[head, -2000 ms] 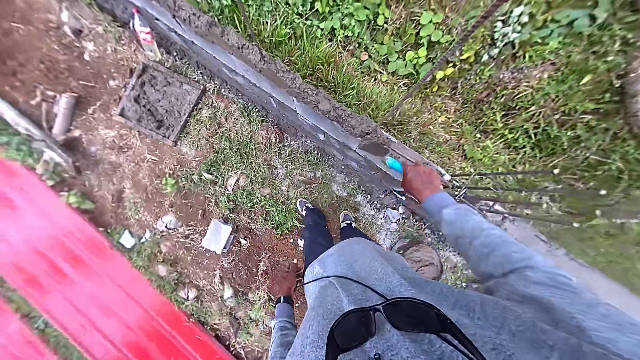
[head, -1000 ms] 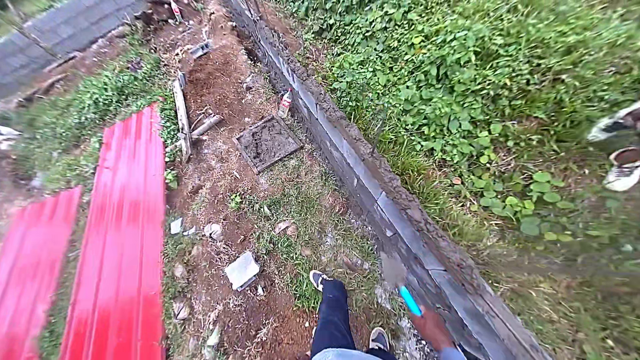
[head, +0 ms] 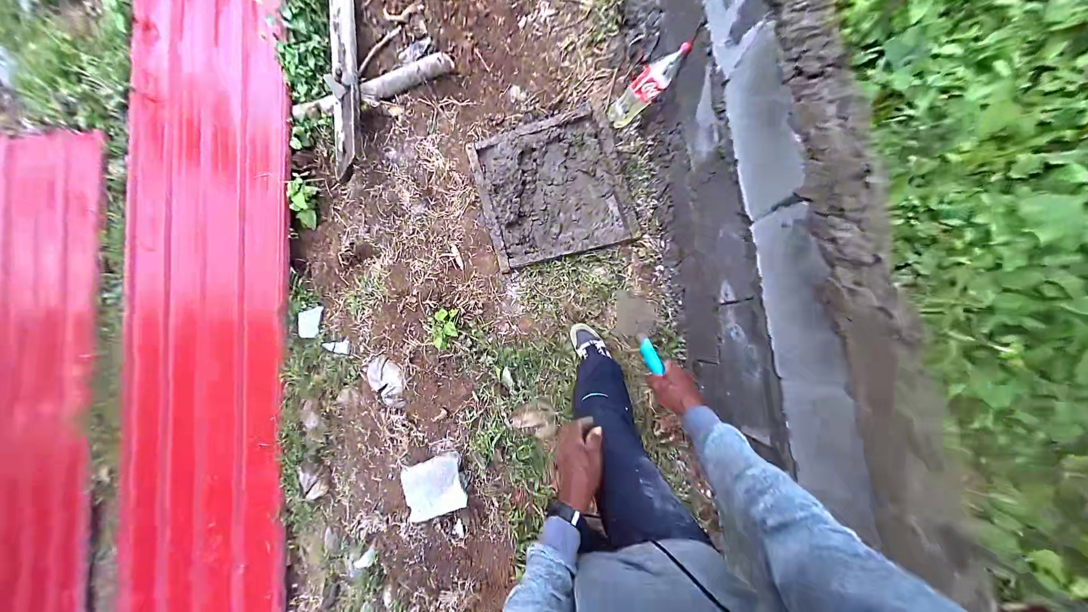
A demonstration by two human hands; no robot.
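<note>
My right hand (head: 676, 388) is closed around the turquoise handle of a mortar trowel (head: 652, 357), whose grey blade points away from me, over the ground beside the block wall. My left hand (head: 579, 466), with a dark band at the wrist, hangs over my trouser leg; its fingers are curled and nothing shows in them. A square mortar board (head: 563, 253) holding grey wet mortar (head: 552, 187) lies on the ground ahead of both hands. To the right runs a low concrete block wall (head: 790, 255), with rough mortar along its far side.
A Coca-Cola bottle (head: 648, 87) leans near the wall. Red corrugated metal sheets (head: 204, 340) lie at left. Wooden poles (head: 344, 85) are at the upper left of the soil. A white slab-like piece (head: 433, 487) and stones lie left of my leg. Dense plants (head: 1003, 255) grow beyond the wall.
My right hand has moved with the trowel from the wall to the ground beside it. My left hand has come into view since one second ago. The view has shifted toward the mortar board.
</note>
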